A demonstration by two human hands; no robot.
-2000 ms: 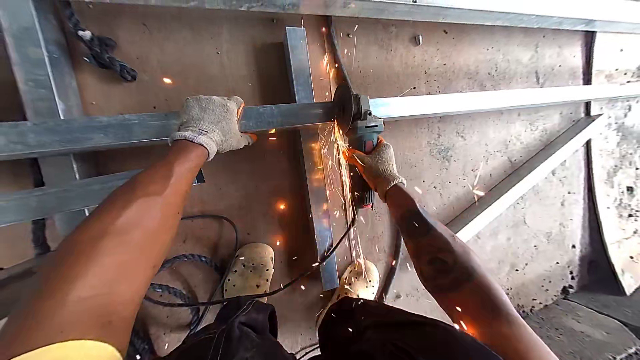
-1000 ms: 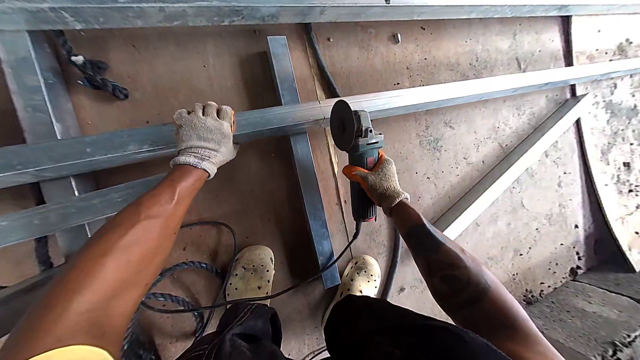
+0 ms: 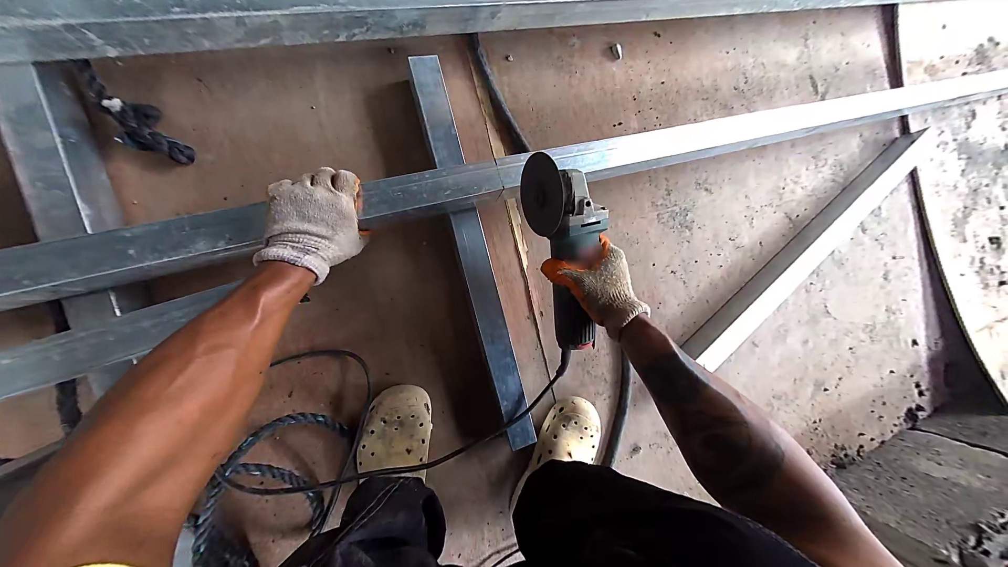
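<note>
My left hand (image 3: 315, 220), in a knitted work glove with an orange palm, grips a long square steel tube (image 3: 165, 253) from above. My right hand (image 3: 594, 279), gloved alike, is closed around the body of an angle grinder (image 3: 579, 236). The grinder's disc (image 3: 543, 194) stands upright just over the tube, and no sparks show. A thin dark line crosses the tube a little left of the disc. Beneath the tube, a shorter steel tube (image 3: 484, 299) lies crosswise. Whether the disc touches the tube, I cannot tell.
The grinder's cord (image 3: 472, 449) runs past my clogs (image 3: 396, 429) to a coiled dark rope (image 3: 272, 429). More steel tubes lie at the left, along the top (image 3: 331, 22) and diagonally at the right (image 3: 811, 244). A knotted rope (image 3: 146, 130) lies upper left.
Sparks flew from the disc on the tube two seconds ago; none show in the later frames. The grinder has come away from that cutting position. My left hand stays on the tube.
</note>
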